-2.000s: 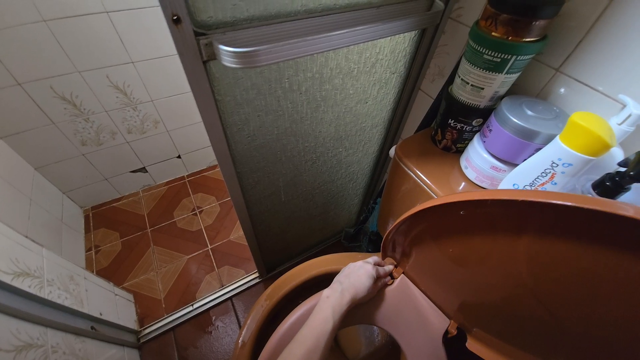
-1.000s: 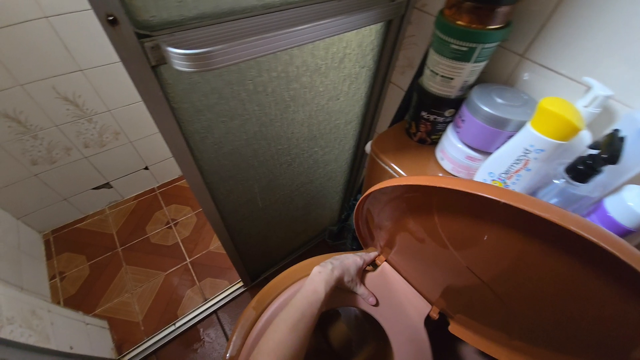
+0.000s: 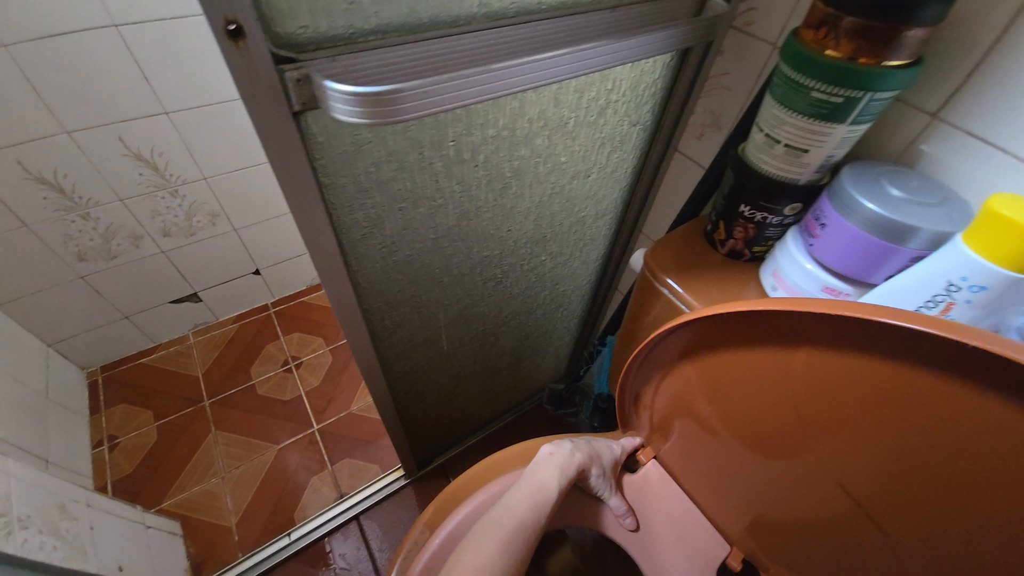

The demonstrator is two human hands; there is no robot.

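Observation:
My left hand (image 3: 596, 476) rests at the back left of a pink toilet seat (image 3: 676, 512), its fingertips at the left hinge (image 3: 642, 456) and the thumb spread on the seat's inner edge. The fingertips are partly hidden beside the hinge, so a grip on it cannot be made out. The raised brown toilet lid (image 3: 832, 416) leans back to the right, against the side of the tank. A second hinge (image 3: 734, 558) shows at the lower edge. Under the seat is the brown bowl rim (image 3: 456, 496). My right hand is out of view.
On the brown toilet tank (image 3: 688, 264) stand stacked jars (image 3: 824, 112), a purple jar with a grey lid (image 3: 880, 216) and a white bottle with a yellow cap (image 3: 944, 272). A framed textured-glass shower door (image 3: 488, 240) with a metal bar (image 3: 496, 64) stands left of the toilet, beside the tiled shower floor (image 3: 232, 424).
Two seconds ago my left hand was bunched at the hinge; its thumb now spreads over the seat. The hand stays by the left hinge.

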